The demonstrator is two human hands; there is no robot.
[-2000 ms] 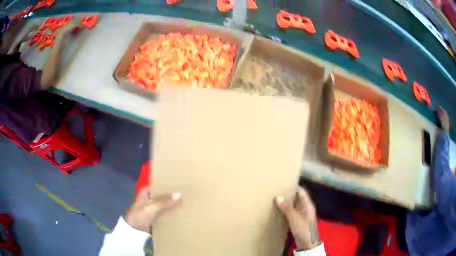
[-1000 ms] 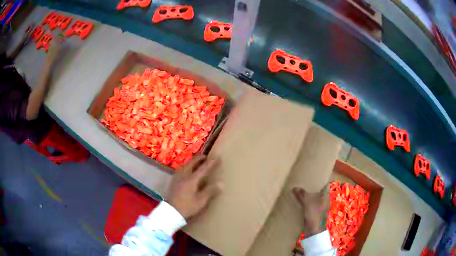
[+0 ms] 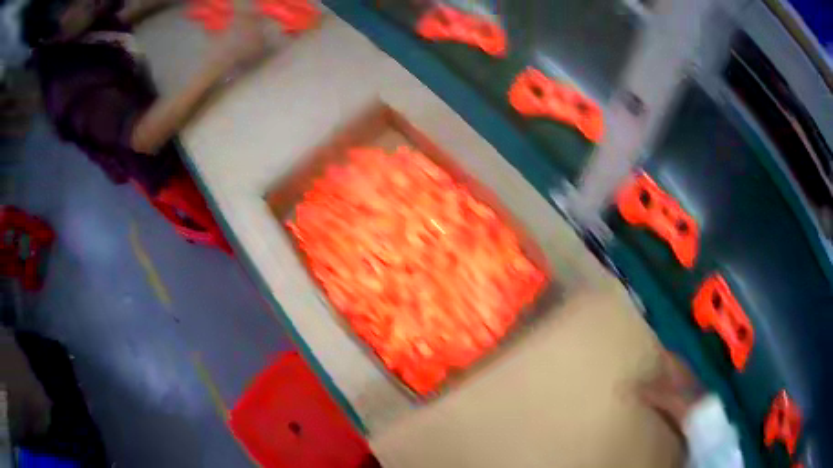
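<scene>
The flat brown cardboard sheet point(image 3: 548, 398) lies at the lower right, beside the near end of the large carton point(image 3: 333, 157) heaped with small orange pieces point(image 3: 420, 260). One hand in a white sleeve, seemingly my right hand point(image 3: 667, 384), is at the sheet's right edge. It is blurred, and whether its fingers grip the sheet cannot be told. My left hand is not in view. The spring carton and smaller parts carton are not seen.
The green belt point(image 3: 630, 265) carries orange controller shells point(image 3: 658, 218) on the right, crossed by a grey metal post point(image 3: 630, 119). A person in dark clothing point(image 3: 100, 101) sits upper left. A red stool point(image 3: 292, 411) stands by the table's near edge.
The view has swung left and tilted. The sheet, earlier held up in both hands, now lies low beside the large carton. My left hand has gone out of view.
</scene>
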